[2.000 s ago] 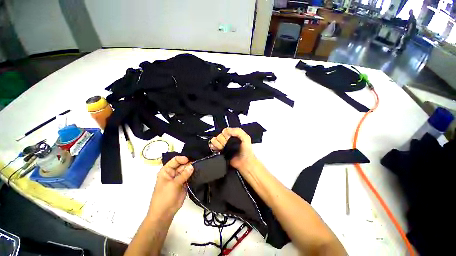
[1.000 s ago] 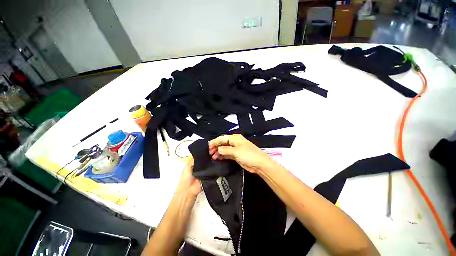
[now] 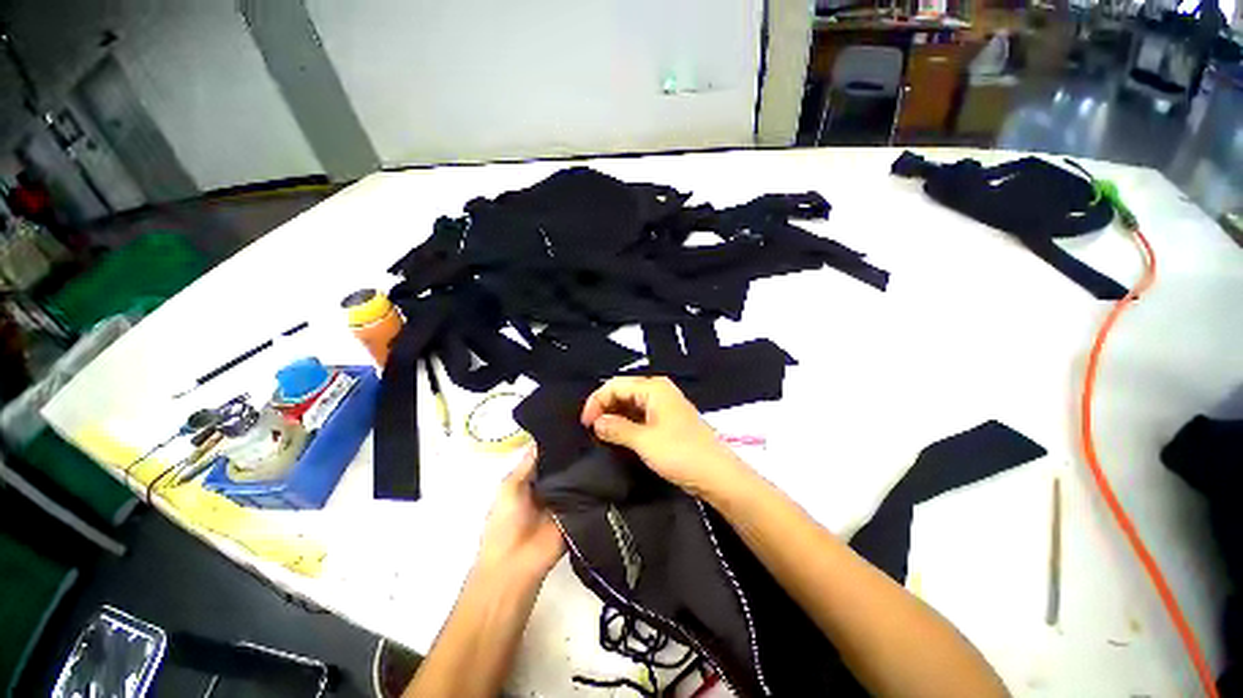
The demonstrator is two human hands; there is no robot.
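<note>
A black fabric pouch (image 3: pixel 668 545) lies open towards me at the table's front edge, its dark lining showing between two pale zipper lines. A small grey label (image 3: pixel 624 545) shows inside. My left hand (image 3: pixel 518 516) grips the pouch's left side, its fingertips partly hidden by the fabric. My right hand (image 3: pixel 652 430) is over the upper end, thumb and forefinger close together at the cloth; whether they pinch it I cannot tell. Thin black cords (image 3: pixel 638 641) lie below, beside the pouch. A black strap (image 3: pixel 941 477) runs out to the right.
A pile of black bags and straps (image 3: pixel 573 259) lies ahead. At left are a blue tray (image 3: pixel 327 457) with jars, an orange bottle (image 3: pixel 371 325) and a tape roll (image 3: pixel 496 420). At right are an orange hose (image 3: pixel 1099 409), a thin stick (image 3: pixel 1054 552) and black fabric (image 3: pixel 1210 471).
Since two seconds ago, my right hand has shifted from clutching bunched fabric to the pouch's upper end. Over the last second the pouch has tilted, and the cords below show again. The view has turned left.
</note>
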